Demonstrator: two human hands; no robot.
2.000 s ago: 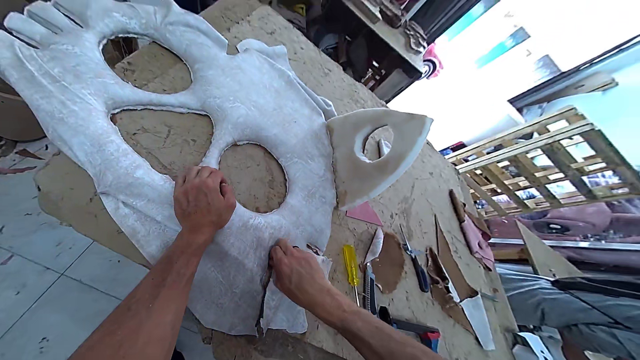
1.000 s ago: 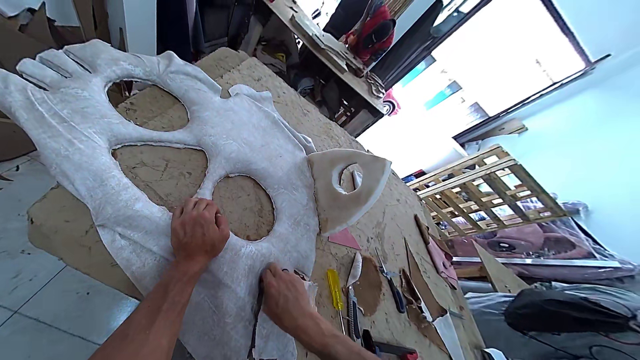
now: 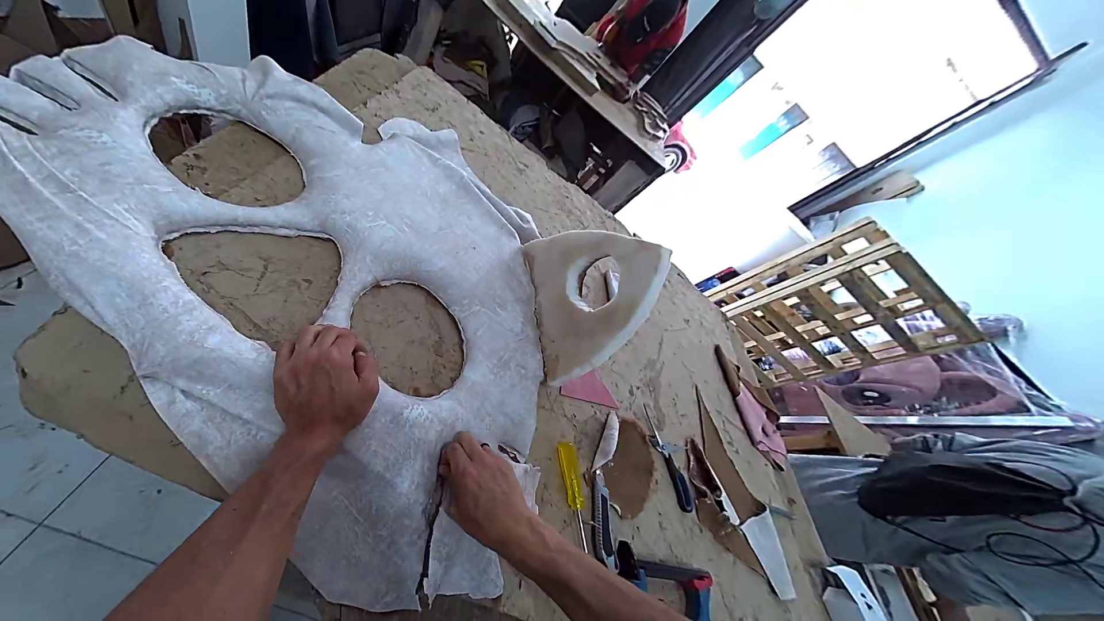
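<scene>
A large pale sheet, seemingly leather or fabric with a rough face, (image 3: pixel 414 207) lies over the worktable, with several rounded holes cut in it. My left hand (image 3: pixel 326 379) presses on the strip between two holes, its fingers curled at the edge. Lower right, my right hand (image 3: pixel 485 483) rests bent-fingered at the top of a long slit in the sheet; whether it grips the edge or a small tool is hidden under the fingers. A beige padded triangular piece with an oval hole (image 3: pixel 561 319) touches the sheet's right edge.
On the worktable (image 3: pixel 673 354) lie a yellow-handled screwdriver (image 3: pixel 570 476), a utility knife (image 3: pixel 602 517), pliers or snips with dark handles (image 3: pixel 678 483), a clamp (image 3: pixel 681 573), a pink scrap (image 3: pixel 590 390) and brown offcuts (image 3: pixel 630 466). A wooden pallet (image 3: pixel 854 302) stands beyond.
The view has turned somewhat. My left hand stays on the strip between the holes, and my right hand remains by the slit.
</scene>
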